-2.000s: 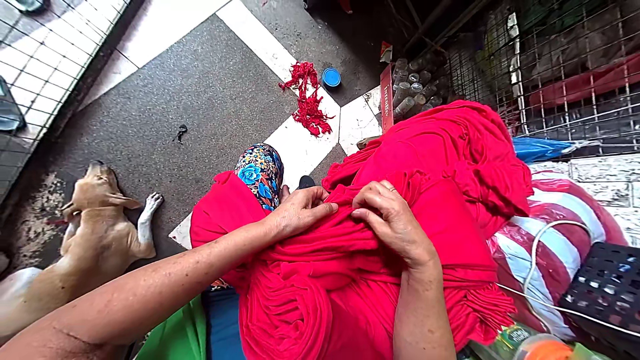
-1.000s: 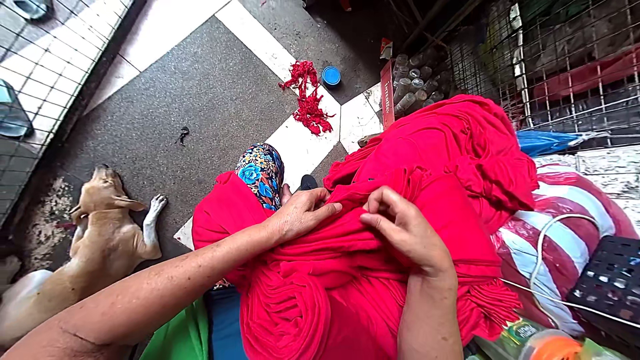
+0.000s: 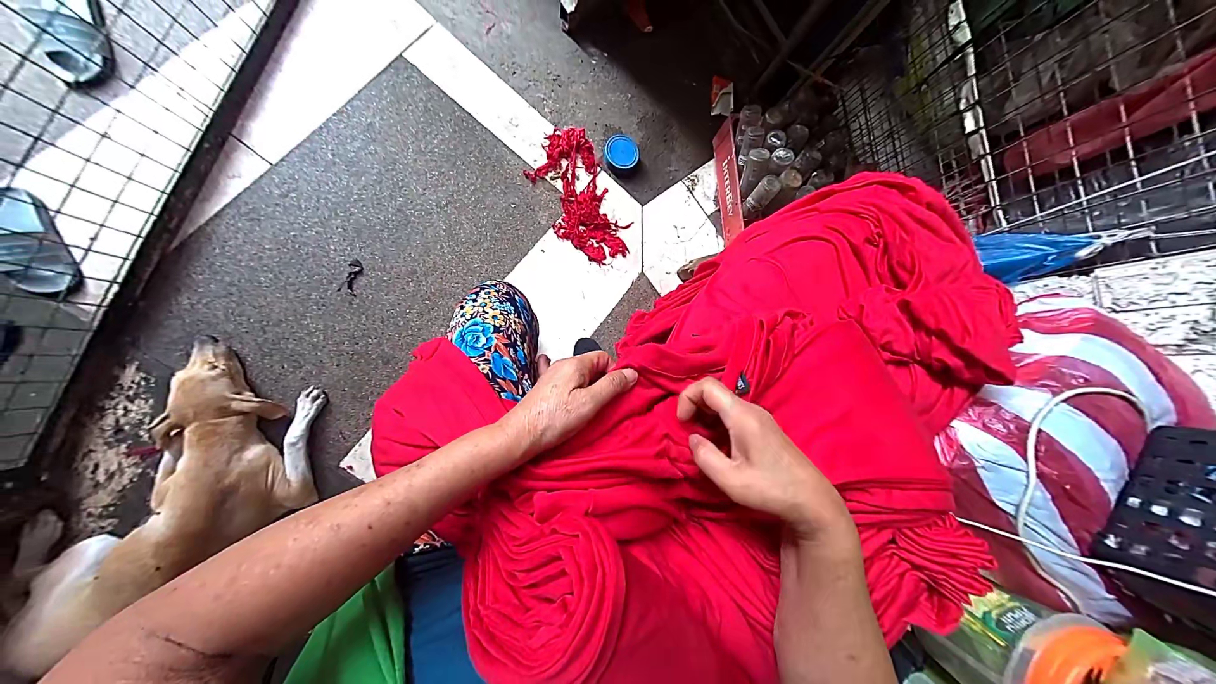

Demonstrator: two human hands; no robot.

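A large heap of red knit fabric (image 3: 817, 399) lies over the lap, with one part coiled in a roll (image 3: 546, 598) near the bottom. My left hand (image 3: 575, 394) grips a gathered fold of it between thumb and fingers. Just to the right, my right hand (image 3: 750, 451) is curled with thumb and index fingertip a little apart over the cloth; whether it pinches any cloth cannot be told. A small dark object (image 3: 742, 384) shows beside its index finger. A knee in blue floral cloth (image 3: 494, 337) sticks out beyond the fabric.
A tan dog (image 3: 223, 446) lies on the floor at left by a wire mesh panel (image 3: 123, 142). Red scraps (image 3: 584, 204) and a blue-lidded container (image 3: 621, 153) are on the floor ahead. Glass bottles (image 3: 774, 161), a striped bundle (image 3: 1073, 437), a black basket (image 3: 1168, 503) and a plastic bottle (image 3: 1007, 632) stand right.
My right hand has moved slightly away from my left hand, and its thumb and index finger have come apart. The small dark object now shows by that finger. My left hand stays on the fold.
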